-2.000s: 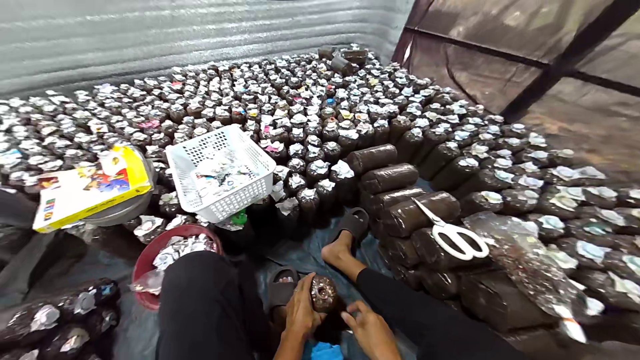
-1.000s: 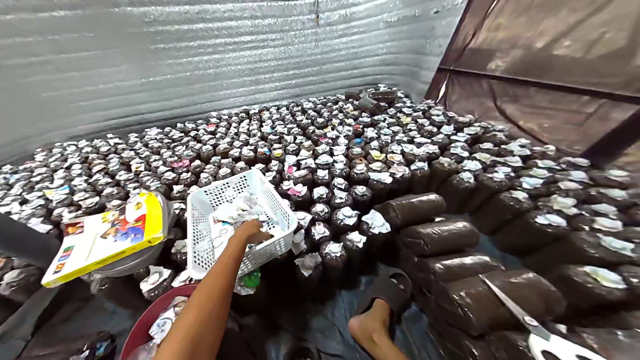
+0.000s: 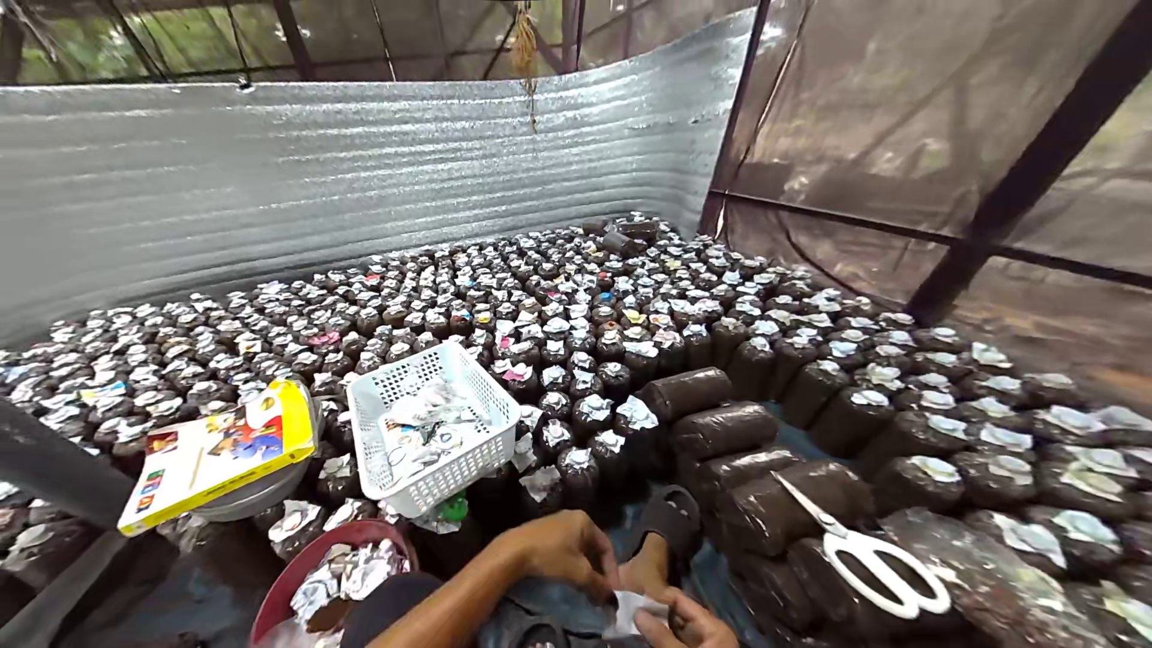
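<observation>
Low at the centre, my left hand (image 3: pixel 569 551) has its fingertips bent down at the edge of a small white paper piece (image 3: pixel 637 612). My right hand (image 3: pixel 679 621) pinches that paper between thumb and fingers from the right. What lies below the paper is mostly cut off by the frame's lower edge. A white plastic basket (image 3: pixel 502 425) holding paper pieces stands beyond my left hand. At the lower left a red basin (image 3: pixel 286 589) holds crumpled paper. White-handled scissors (image 3: pixel 877 571) lie on stacked dark bags to the right of my hands.
Rows of dark filled plastic bags (image 3: pixel 846 418) topped with paper spread back to a silvery foil sheet (image 3: pixel 405 171). A yellow-edged box (image 3: pixel 225 450) rests on a round container (image 3: pixel 256 493) at the left. My sandalled foot (image 3: pixel 661 535) is just past my hands.
One second ago my left hand was inside the white basket; now it is back beside my right hand, at a paper piece. The view has tilted upward.
</observation>
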